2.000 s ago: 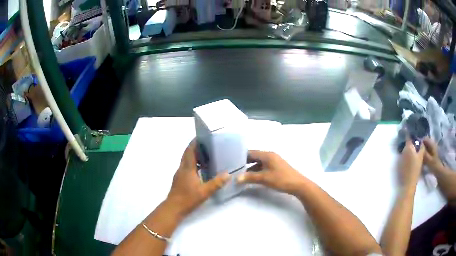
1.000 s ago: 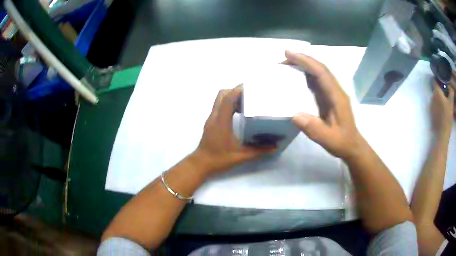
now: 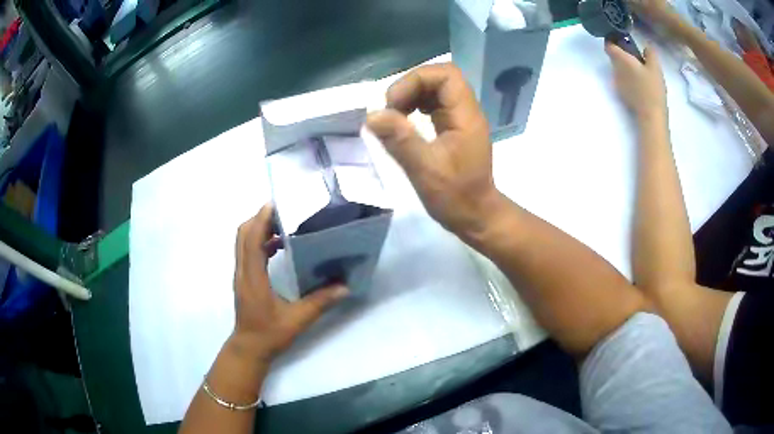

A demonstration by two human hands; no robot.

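A pale blue-grey retail box [image 3: 352, 254] stands in front of me with its top flap open. A dark object in a thin whitish plastic sleeve [image 3: 327, 178] shows in its opening. My left hand [image 3: 272, 292] grips the lower left of the box, thumb on its printed front face. My right hand [image 3: 445, 153] is raised at the box's upper right corner, thumb and index finger together at the flap's edge. Whether the fingers pinch the flap cannot be told.
A second open retail box [image 3: 503, 76] stands behind, to the right. At the right, another person's hands hold a dark handheld blower [image 3: 604, 17]. White cover sheet [image 3: 195, 254] lies under the work. A dark conveyor belt [image 3: 297, 51] runs behind, blue bin [image 3: 34, 203] at left.
The box's top was closed and now stands open, showing its contents. My right hand has moved from the box's side to its top corner. The camera view has shifted.
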